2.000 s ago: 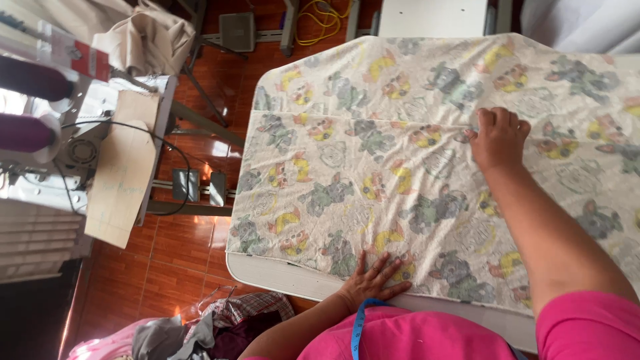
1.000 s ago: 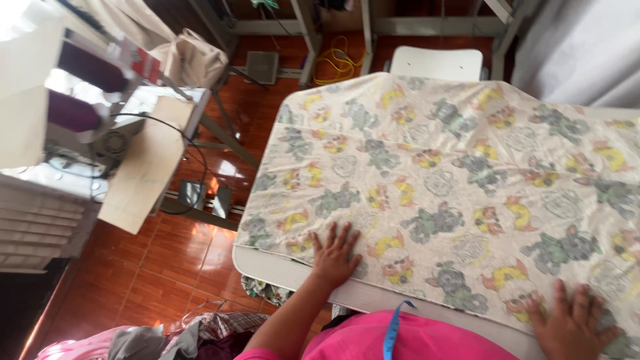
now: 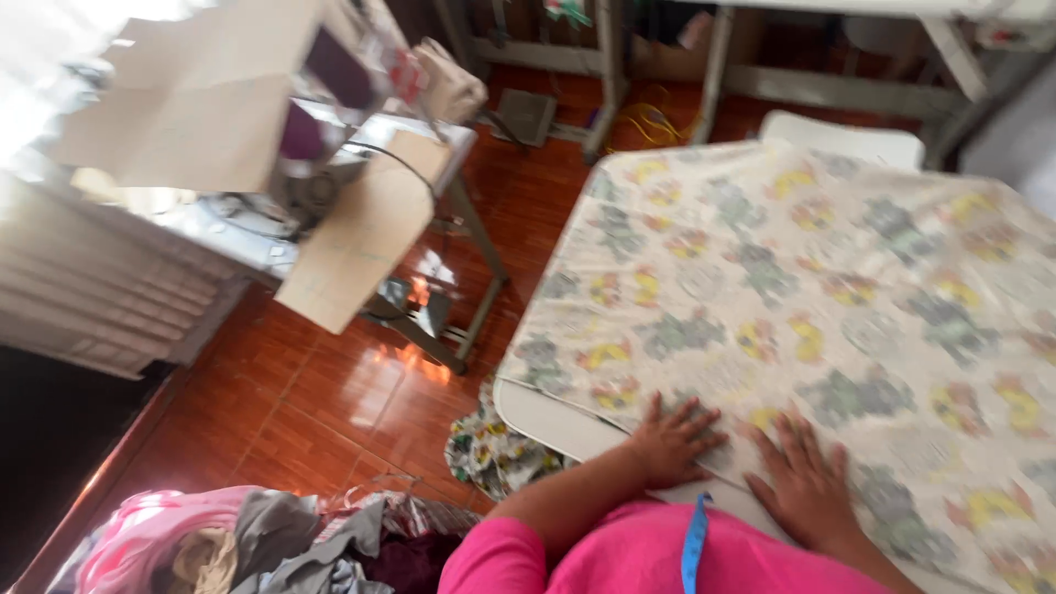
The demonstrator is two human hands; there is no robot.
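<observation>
Printed cloth [image 3: 701, 280] with grey, yellow and orange cartoon figures lies spread over a white table [image 3: 544, 421], whose rim shows at the near left. My left hand [image 3: 676, 441] rests on the cloth near its close edge, fingers apart and holding nothing. Just right of it, my right hand [image 3: 804, 478] is pressed flat on the same cloth with spread fingers. A blue measuring tape [image 3: 695, 544] hangs down the front of my pink top.
A sewing machine stand with purple thread cones [image 3: 338, 70] and pattern paper [image 3: 363, 231] stands at the left. Piled clothes [image 3: 289, 544] lie at lower left. Bunched printed fabric [image 3: 495, 450] is below the table's left corner. A white chair [image 3: 841, 136] stands behind.
My right hand has moved from the far part of the cloth to its near edge, then left toward my left hand. The cloth's creases have flattened. The view has swung left.
</observation>
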